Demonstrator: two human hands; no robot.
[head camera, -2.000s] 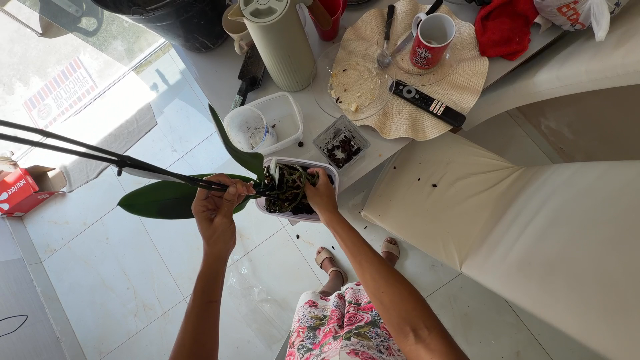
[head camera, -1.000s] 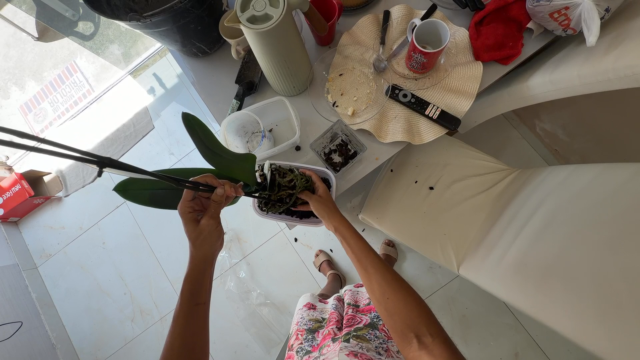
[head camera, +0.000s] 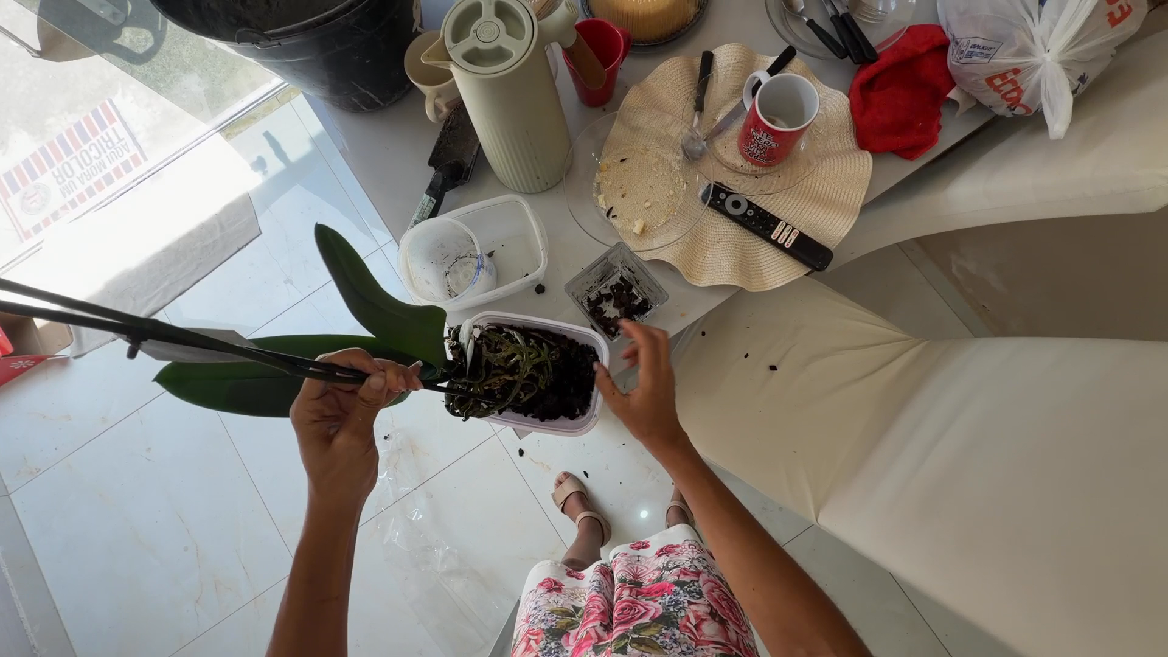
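Note:
My left hand (head camera: 351, 411) grips the dark stems of an orchid (head camera: 379, 319) with broad green leaves. The orchid's tangled roots (head camera: 506, 370) lie over the left part of a white plastic tub (head camera: 604, 351), and dark bark substrate (head camera: 566, 379) shows in the right part. My right hand (head camera: 646, 388) is at the tub's right rim, fingers apart, holding nothing. Just above it stands a small clear square pot (head camera: 652, 292) with bits of bark inside. Up and left of the tub, a clear plastic container (head camera: 538, 228) holds a translucent cup (head camera: 447, 260) lying on its side.
On the table are a hand trowel (head camera: 447, 164), a pale thermos jug (head camera: 511, 109), a glass plate with crumbs (head camera: 639, 192), a remote control (head camera: 766, 225), a red mug (head camera: 776, 123) and a woven placemat (head camera: 844, 173). A black bucket (head camera: 338, 64) stands upper left; a covered chair (head camera: 912, 401) is at right.
My right hand has let go of the roots and moved right to the tub's rim. More substrate shows in the tub. My left hand still holds the stems.

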